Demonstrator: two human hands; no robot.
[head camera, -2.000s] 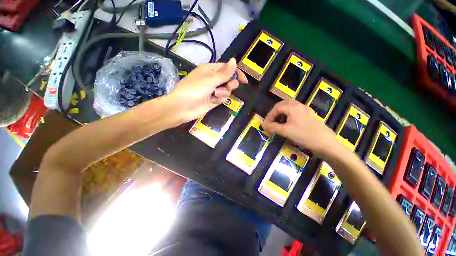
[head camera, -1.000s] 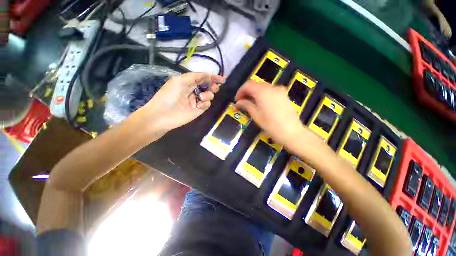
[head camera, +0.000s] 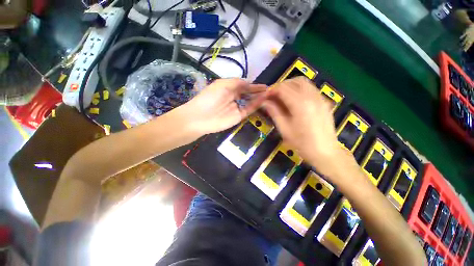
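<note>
My left hand (head camera: 221, 106) is above the tray's left end, palm up, with small blue-black pieces in its palm and fingers. My right hand (head camera: 301, 114) is beside it over the tray; the fingertips of both hands meet or nearly meet. The right fingers are blurred, and whether they hold a piece cannot be told. The black tray (head camera: 208, 169) holds two rows of phones with yellow frames around dark screens. The nearest-left phone (head camera: 245, 139) lies just below my hands. My right hand and forearm hide parts of other phones.
A clear plastic bag (head camera: 132, 98) of blue-black pieces is left of the tray, with yellow scraps (head camera: 95, 98) near it. A white power strip (head camera: 88, 67), cables and a blue connector (head camera: 200, 25) lie behind. Red trays (head camera: 416, 202) of phones are right. A person's hand shows at top right.
My right hand was over the phones, then moved left and up to my left hand. The view has shifted, and the round pieces on the front-row phones are now in view.
</note>
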